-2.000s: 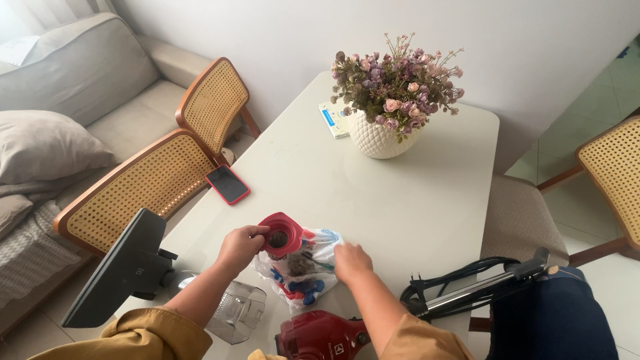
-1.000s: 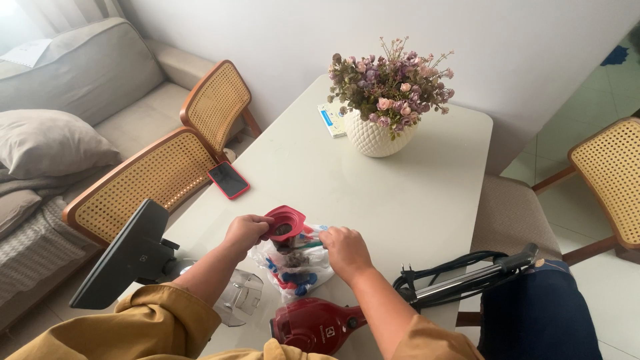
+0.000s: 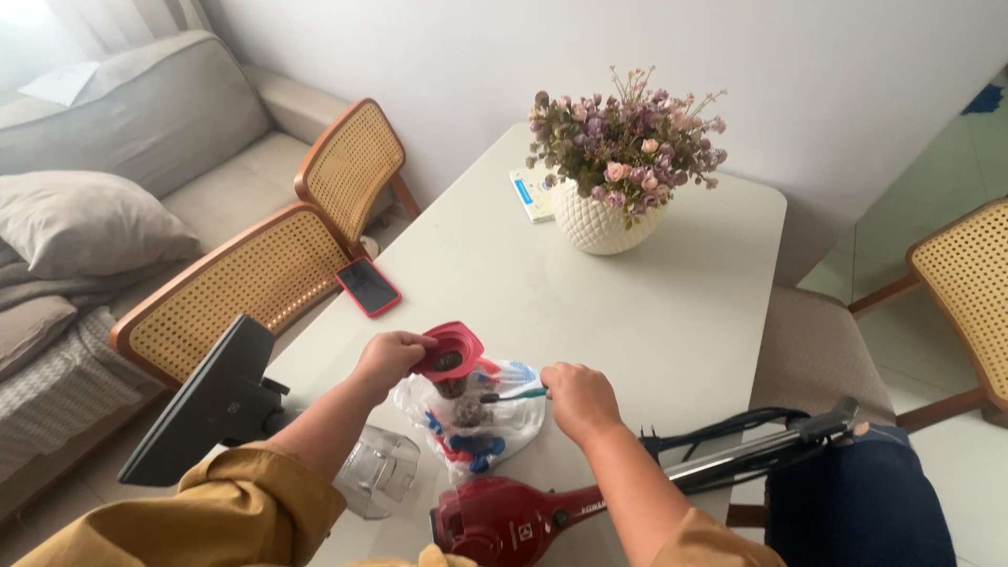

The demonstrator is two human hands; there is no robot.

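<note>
My left hand grips the rim of a red vacuum filter holder, tilted so that its dusty mesh cone shows below. Between the fingers of my right hand is a thin green brush, likely a toothbrush, its dark bristle end pointing left toward the filter. Under both lies a white plastic bag with red and blue print and a clump of grey dust on it. A clear plastic dust container rests beside my left forearm. The red vacuum body lies nearest me, partly behind my right forearm.
A black floor nozzle stands at the left table edge. A phone in a red case lies near that edge. Farther back are a white flower vase and a small box. The metal tube and black cord extend right. Cane-backed chairs flank the table.
My right hand and the brush have moved a little away from the filter, to the right. The brush shows more plainly now. My left hand still holds the filter over the bag.
</note>
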